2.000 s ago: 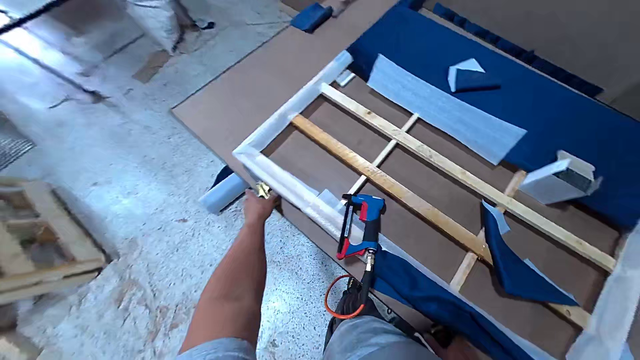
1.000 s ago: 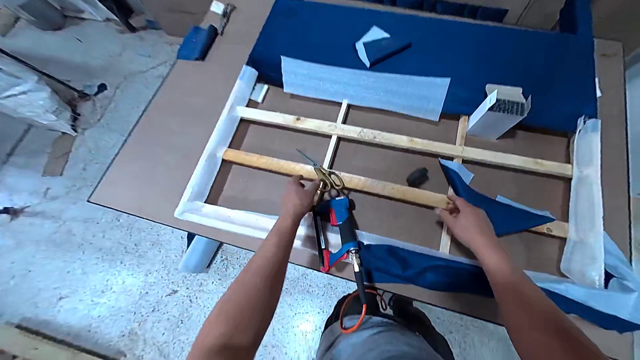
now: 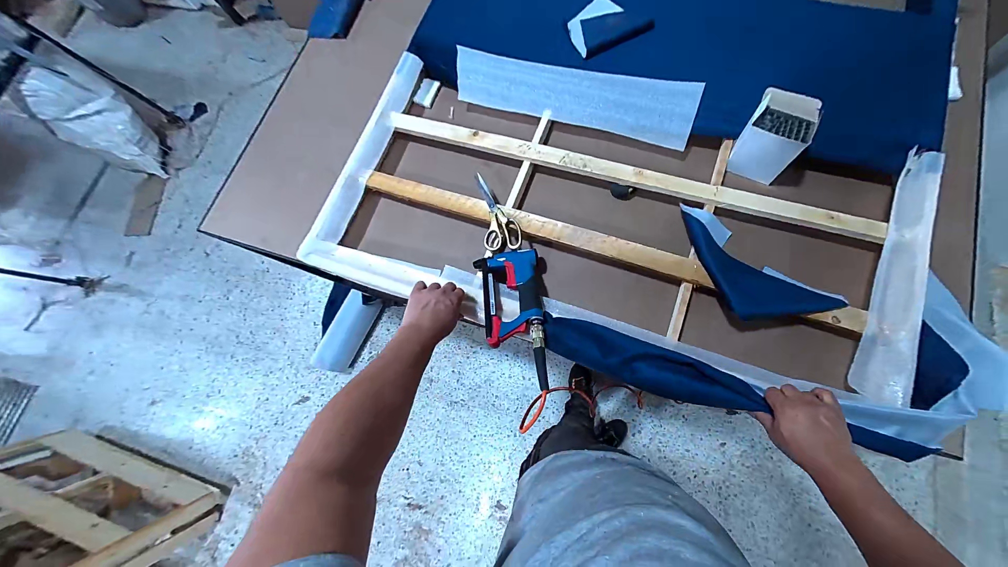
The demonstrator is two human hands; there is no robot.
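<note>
My left hand grips the near, foam-wrapped rail of a wooden frame, left of a blue and red pneumatic staple gun. My right hand pinches the blue fabric and white foam edge along the same rail, farther right. Gold-handled scissors lie just beyond the staple gun, across the orange-toned slat. A folded blue fabric scrap rests over the slats at the right. Beyond the frame lie a white foam strip and an opened white box of staples.
The frame lies on a brown board table. An orange air hose hangs by my legs. A wooden pallet is on the floor at lower left, a white sack at upper left. A foam piece hangs below the table edge.
The scissors, at my left hand a second ago, now lie released on the frame. My left hand has come down to the near rail; my right hand has moved from the slat to the near edge.
</note>
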